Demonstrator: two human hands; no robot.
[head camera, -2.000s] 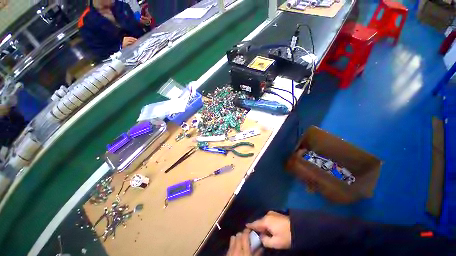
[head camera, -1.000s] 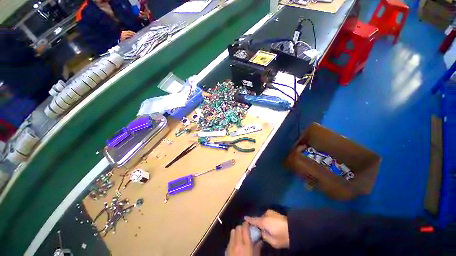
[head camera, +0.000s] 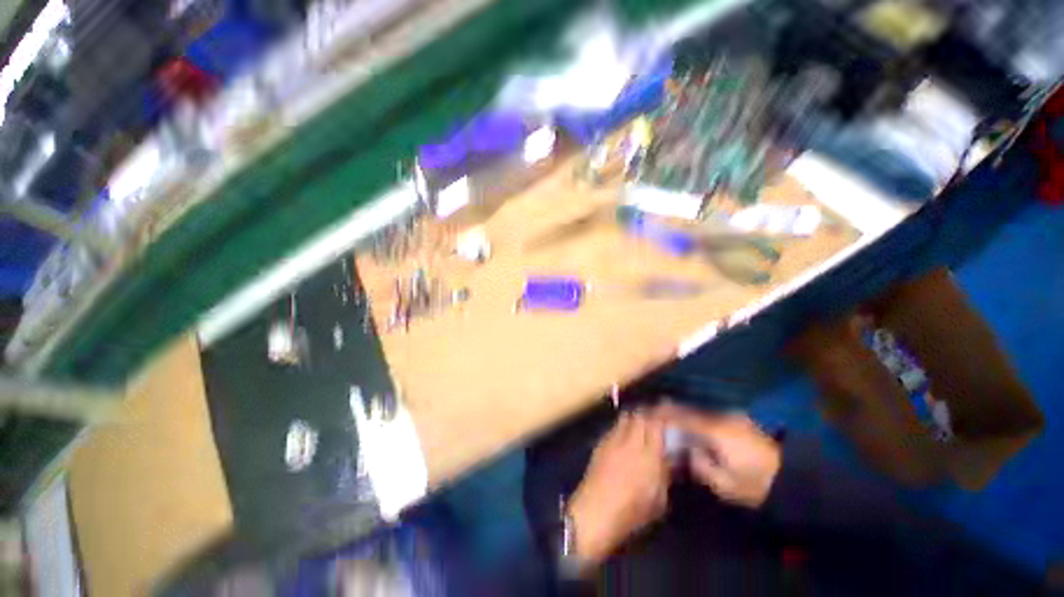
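The picture is blurred by motion. My left hand (head camera: 624, 484) and my right hand (head camera: 735, 457) are together over my lap, just off the front edge of the cardboard sheet (head camera: 502, 391). Both hold a small pale grey-white piece (head camera: 674, 441) between their fingers. Most of the piece is covered by the fingers, so its shape cannot be told. A purple block (head camera: 553, 293) lies on the cardboard beyond my hands, with a blurred screwdriver (head camera: 671, 287) to its right. Green-handled pliers (head camera: 744, 257) lie further right.
A heap of green parts (head camera: 723, 134) is at the back right. A cardboard box (head camera: 992, 391) with white and blue parts stands low at the right. White pieces (head camera: 391, 455) lie on the dark surface (head camera: 251, 408) at left. A green conveyor (head camera: 280, 222) runs behind.
The view has swung left, so the bench and hands sit further right and higher, and more bench shows at left. My hands stay together on the pale piece.
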